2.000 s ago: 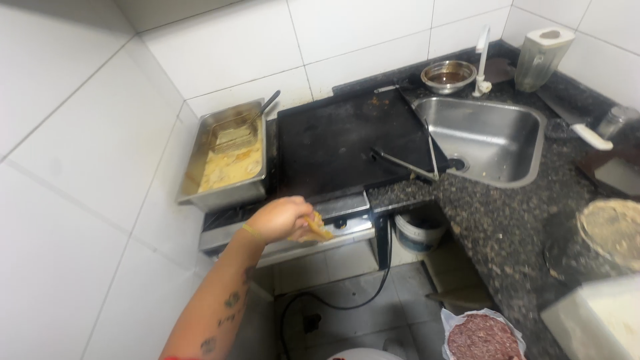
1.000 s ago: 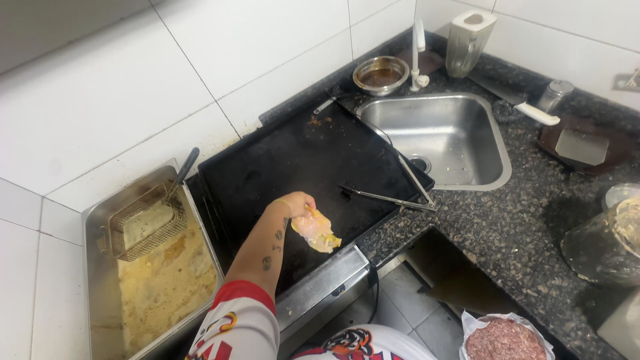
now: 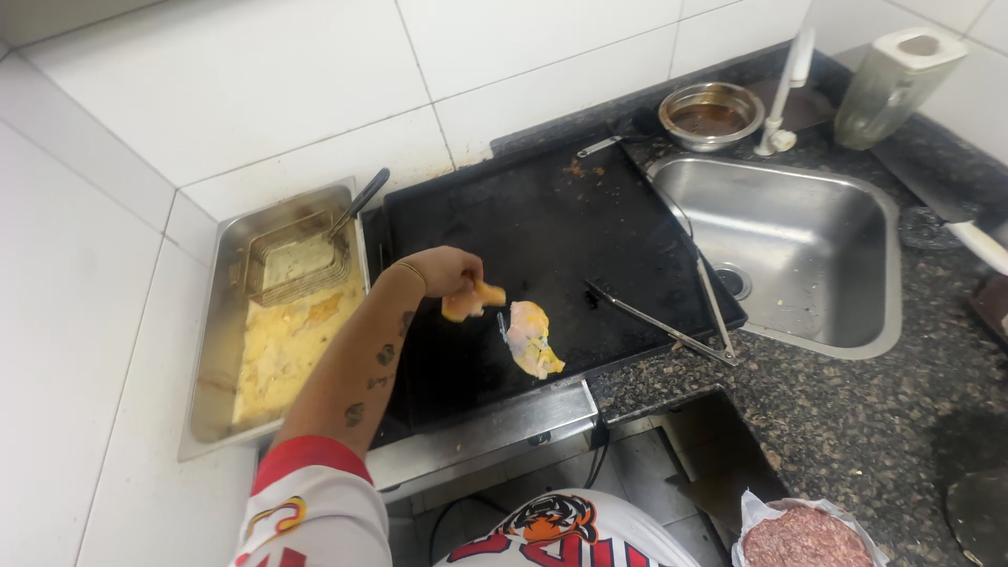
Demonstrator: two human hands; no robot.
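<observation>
My left hand (image 3: 453, 273) reaches over the left part of the black griddle plate (image 3: 504, 228), pinching a floppy piece of raw chicken (image 3: 470, 302) that hangs from its fingers. Just to the right, a second raw chicken piece (image 3: 530, 339), pinkish with yellow edges, lies flat on the griddle near its front edge. Metal tongs (image 3: 661, 323) rest spread across the griddle's right front corner, their hinged end over the granite counter. My right hand is out of view.
Left of the griddle is a steel fryer (image 3: 206, 346) with yellowish fat and a wire basket (image 3: 299, 256). On the right are a steel sink (image 3: 787, 228), a bowl of brown liquid (image 3: 710, 118), a faucet (image 3: 780, 118) and a knife (image 3: 937, 197). Paper-lined ground meat (image 3: 807, 539) sits lower right.
One second ago my left hand held chicken above the griddle's front. Now a piece lies there, and the hand is farther left and back on the griddle with a piece in its fingers.
</observation>
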